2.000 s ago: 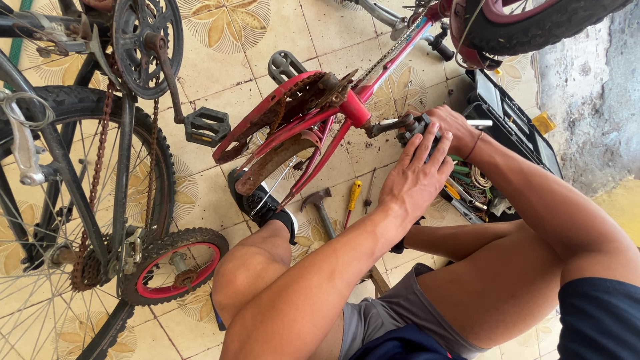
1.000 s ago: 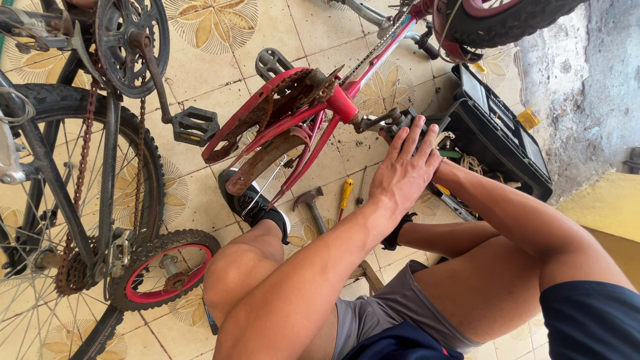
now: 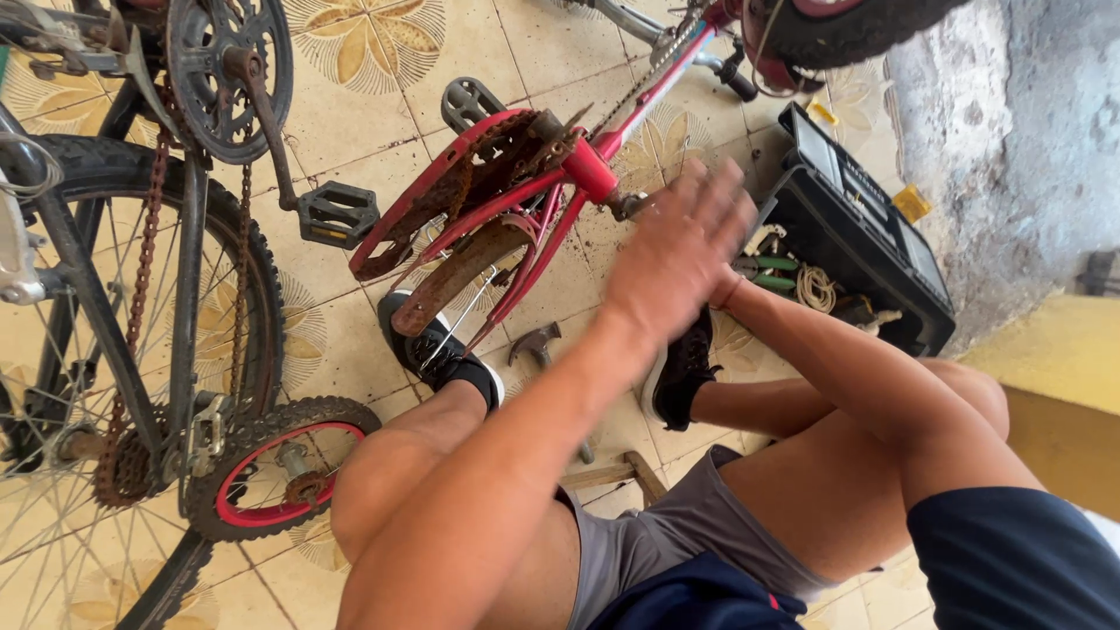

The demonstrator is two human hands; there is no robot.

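Note:
My left hand (image 3: 687,249), blurred, is stretched out with its fingers extended, beside the rusty crank end (image 3: 626,206) of a red child's bicycle frame (image 3: 591,171). Nothing shows gripped in it. My right hand (image 3: 724,287) is mostly hidden behind the left; only the part by the wrist shows, so its hold cannot be seen. The crank's outer part is covered by the hands. On the frame's other side are a rusty chainring and red chain guard (image 3: 394,206), a rusty mudguard (image 3: 455,280) and a black pedal (image 3: 472,105).
A larger bicycle with a black tyre (image 3: 262,262) and pedal (image 3: 339,214) stands at left, beside a small red-rimmed wheel (image 3: 289,468). A hammer (image 3: 535,341) lies on the tiles between my feet. An open black toolbox (image 3: 892,254) with pliers (image 3: 774,271) sits at right.
My left hand's fingers have spread and lifted from their bent pose over the black pedal of two seconds ago. That pedal is now hidden. The view has shifted slightly.

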